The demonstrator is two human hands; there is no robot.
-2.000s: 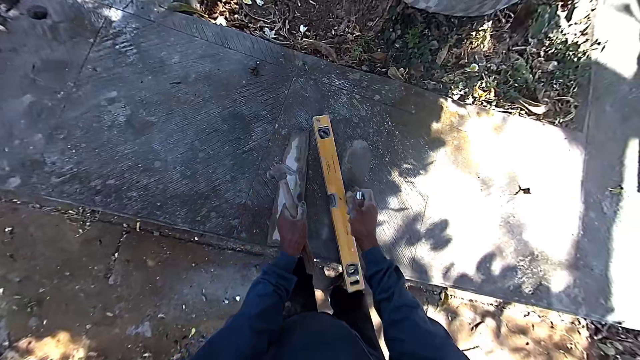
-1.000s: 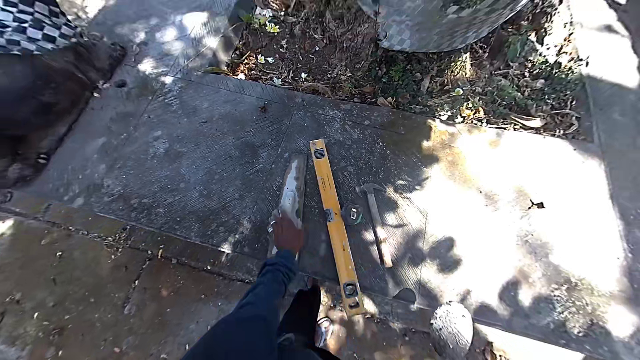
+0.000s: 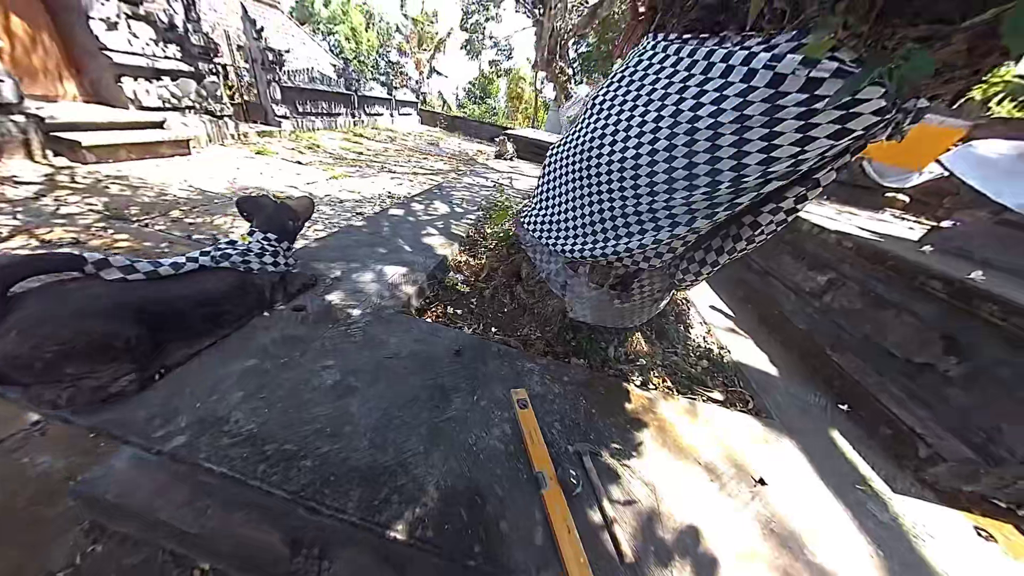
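Note:
Neither my left hand nor my right hand shows in the head view now. A yellow spirit level (image 3: 549, 488) lies on the grey concrete slab (image 3: 344, 408), its lower end cut off by the bottom edge of the view. Just right of it lies a hammer (image 3: 602, 502), its head toward the far side. Between the two is a small roundish object (image 3: 575, 482), which I cannot make out clearly.
A dark dog (image 3: 144, 320) with a checkered cloth lies at the left. Black-and-white checkered cloth (image 3: 680, 152) wraps a large form in a soil bed (image 3: 512, 320). Stone steps (image 3: 120, 136) stand far left; stepped ledges (image 3: 904, 320) run along the right.
The view has swung up toward the surroundings. My left hand, on a whitish trowel-like tool one second ago, has left view with that tool. My right hand left the level and was out of view by then.

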